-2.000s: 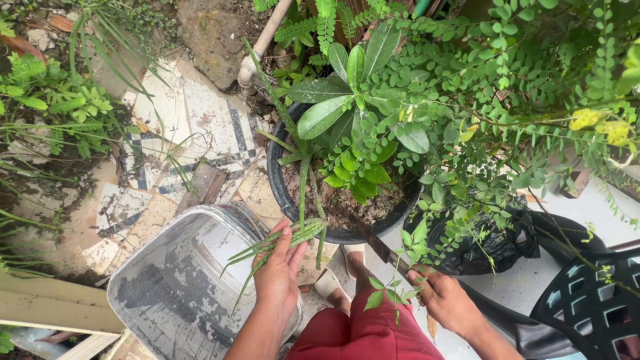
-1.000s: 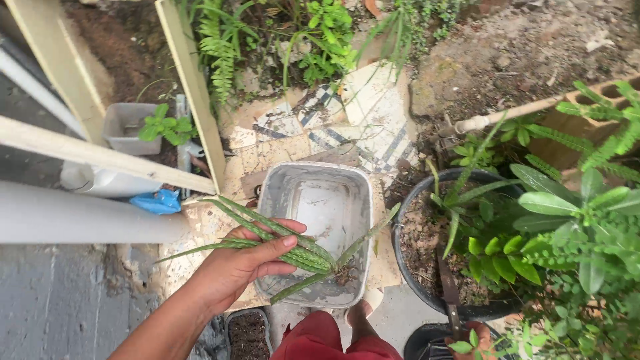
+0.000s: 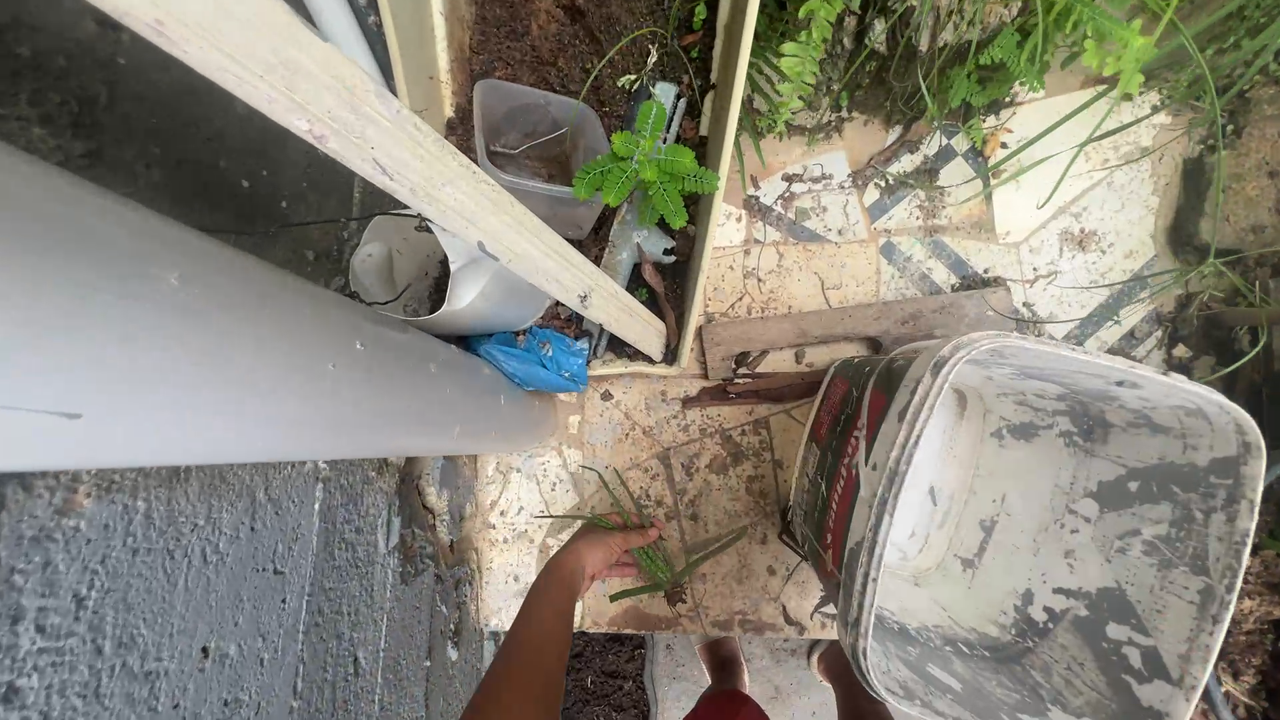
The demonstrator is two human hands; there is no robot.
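Low at the centre of the head view, my left hand (image 3: pixel 612 553) grips a small aloe plant (image 3: pixel 655 568) by its leaves, just over the broken-tile paving (image 3: pixel 720 480). The plant's slim spotted green leaves spread on both sides of the fingers, and a root clump hangs at its lower right end. To the right of it stands a square plastic bucket (image 3: pixel 905 500), its inside smeared with grey and white. My right hand is outside the view.
A wooden plank (image 3: pixel 860 325) lies behind the bucket. At upper left are a grey pipe (image 3: pixel 250 340), a slanting wooden board (image 3: pixel 400 160), a clear plastic tub (image 3: pixel 540 150), a blue plastic bag (image 3: pixel 535 358) and a cut white container (image 3: pixel 440 280). A soil-filled container (image 3: pixel 605 675) sits at the bottom.
My left hand has lowered the aloe from over the bucket to the paving left of it. My right hand, earlier holding a knife at the black pot, has left the view. The view has shifted left.
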